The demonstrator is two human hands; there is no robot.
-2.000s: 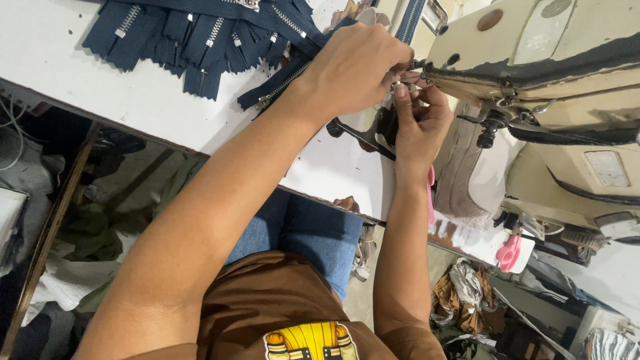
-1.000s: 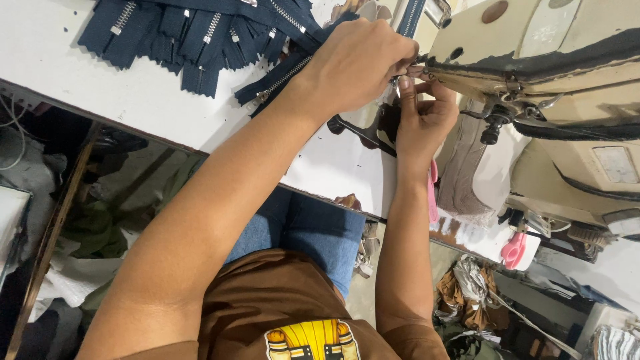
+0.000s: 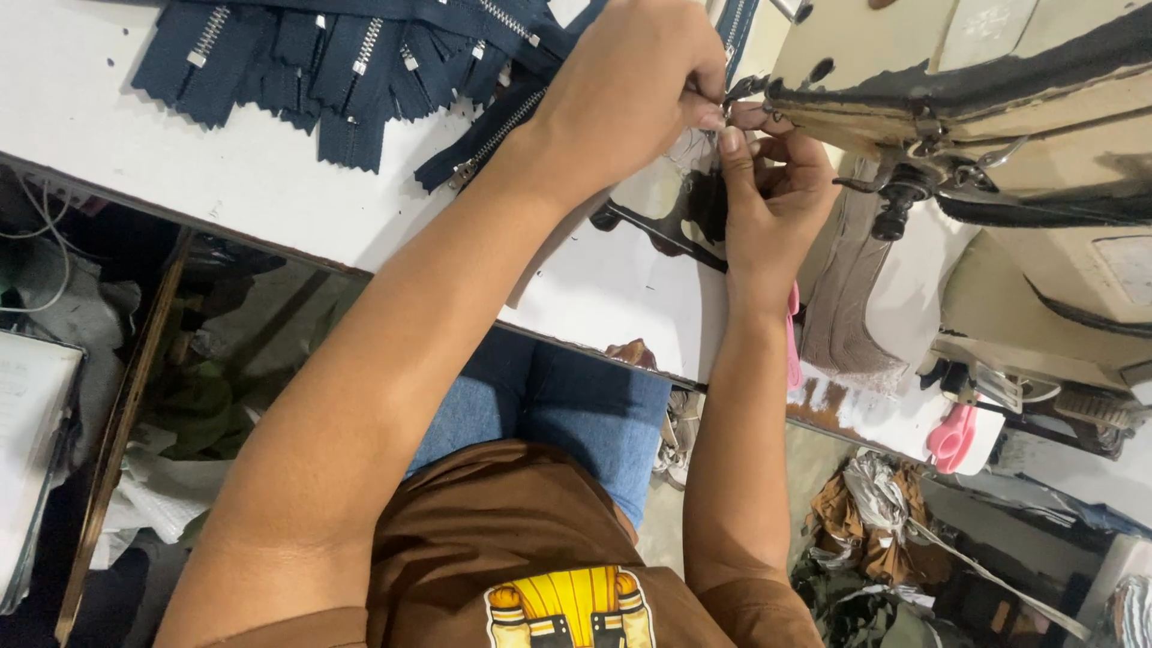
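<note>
My left hand (image 3: 630,94) reaches over the white table to the needle area of a sewing machine (image 3: 864,99), its thumb and index finger close together. Touching or almost touching them are the fingertips of my right hand (image 3: 778,193), which is palm-up with curled fingers just below the machine head. What lies between the fingertips is too small to tell. Navy zippers with metal teeth (image 3: 351,67) lie in a pile left of my left hand, and one navy zipper (image 3: 490,139) passes beside that wrist. Another navy zipper strip (image 3: 738,36) runs beyond my fingers.
The table edge (image 3: 360,270) crosses in front of my lap. Pink-handled scissors (image 3: 954,436) lie at the table's right corner, and another pink handle (image 3: 793,342) shows beside my right wrist. Taupe fabric (image 3: 846,306) lies under the machine. Fabric bundles (image 3: 868,513) are below right.
</note>
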